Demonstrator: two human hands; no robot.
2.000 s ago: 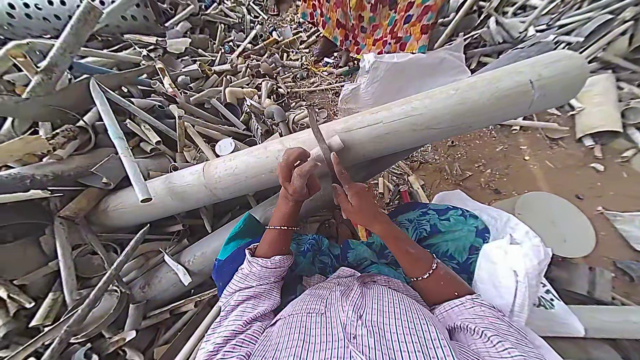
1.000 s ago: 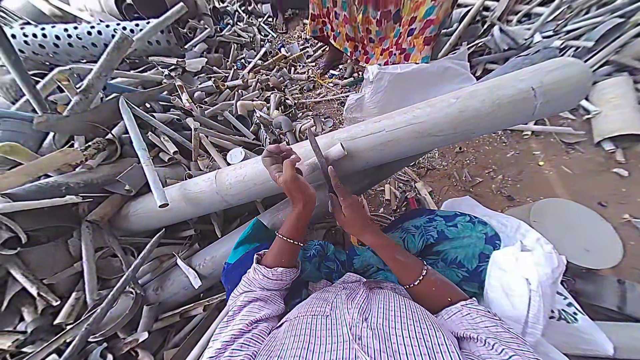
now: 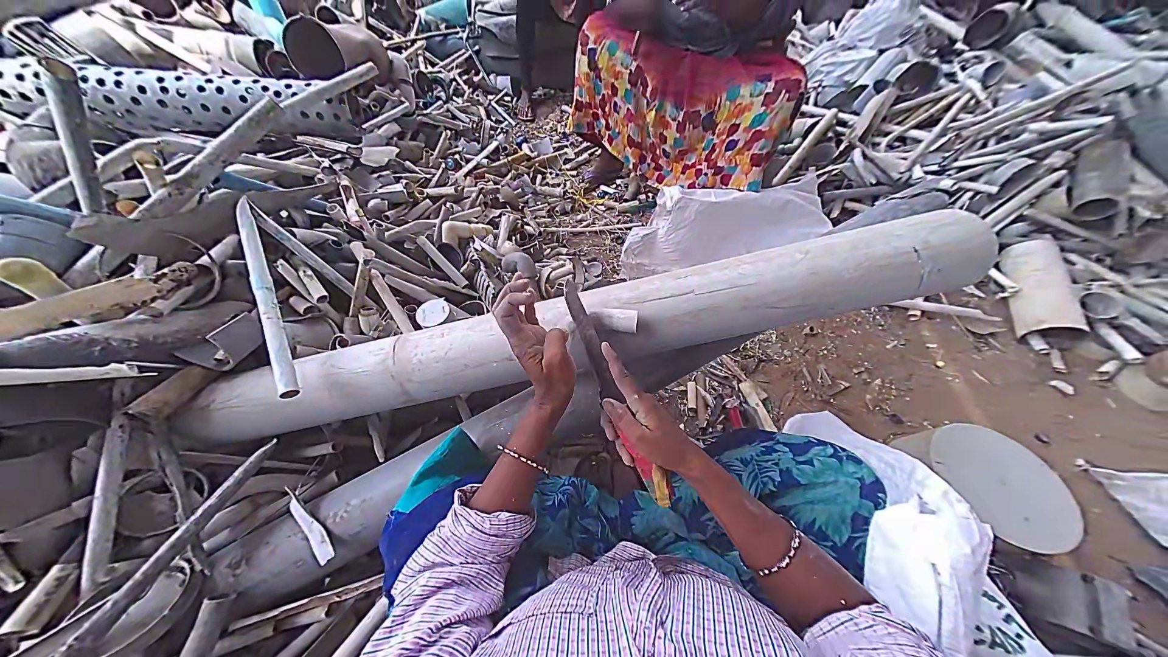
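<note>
A long, thick grey-white plastic pipe (image 3: pixel 757 274) lies slanting across in front of me. My right hand (image 3: pixel 644 429) is closed around the red and yellow handle of a dark-bladed knife (image 3: pixel 589 338), index finger extended beside the blade. The blade points up and away over the pipe. Just right of the blade, a short white pipe piece (image 3: pixel 617 319) rests against the thick pipe. My left hand (image 3: pixel 536 347) is raised left of the blade, palm turned up, fingers bent and apart, with nothing seen in it. The knife's lower part is partly hidden by my right hand.
Heaps of scrap pipe (image 3: pixel 383 246) spread left and at the upper right. A perforated white pipe (image 3: pixel 182 96) lies upper left. Beyond the thick pipe are a white sack (image 3: pixel 730 224) and a person in a colourful patterned cloth (image 3: pixel 689 100). A flat grey disc (image 3: pixel 1004 488) lies at right.
My left hand's fingers were more curled two seconds ago and are now more spread. The right hand keeps hold of the knife. The view has tilted up, showing more of the other person.
</note>
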